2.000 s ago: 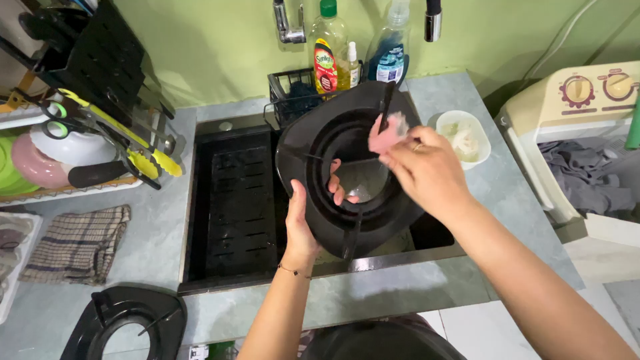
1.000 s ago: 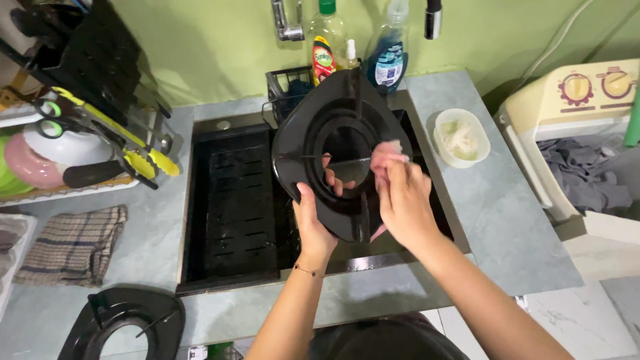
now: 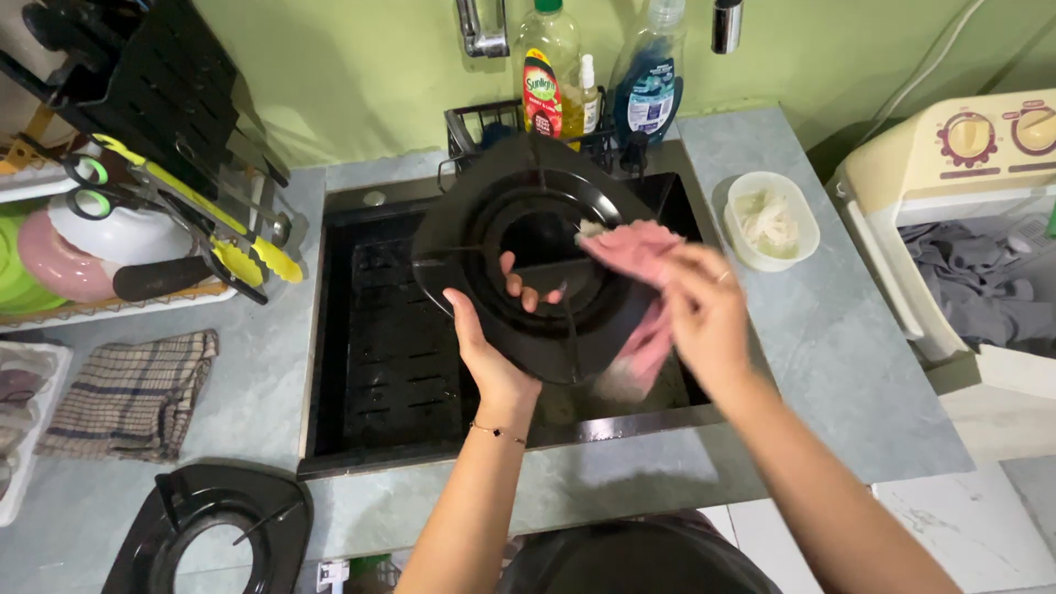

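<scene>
A black stove burner grate with a round central opening (image 3: 445,223) is held tilted over the black sink (image 3: 388,330). My left hand (image 3: 495,346) grips its lower left edge, thumb on the near face and fingertips showing through the opening. Pinched in my right hand (image 3: 705,313) is a pink cloth (image 3: 631,252), spread against the right side of the grate, its lower end hanging below and blurred. A second black burner grate (image 3: 280,528) lies on the counter at lower left.
A plastic tub with whitish wet material (image 3: 771,223) stands right of the sink. Behind are a Sunlight bottle (image 3: 544,82), a blue soap bottle (image 3: 652,91) and a faucet (image 3: 483,37). A checked cloth (image 3: 132,396), dish rack (image 3: 157,301) and washing machine (image 3: 907,173) flank the sink.
The pink cloth, bunched in my right hand before, is now more spread out and hangs lower. The grate's tilt has changed slightly, with my left hand still holding it.
</scene>
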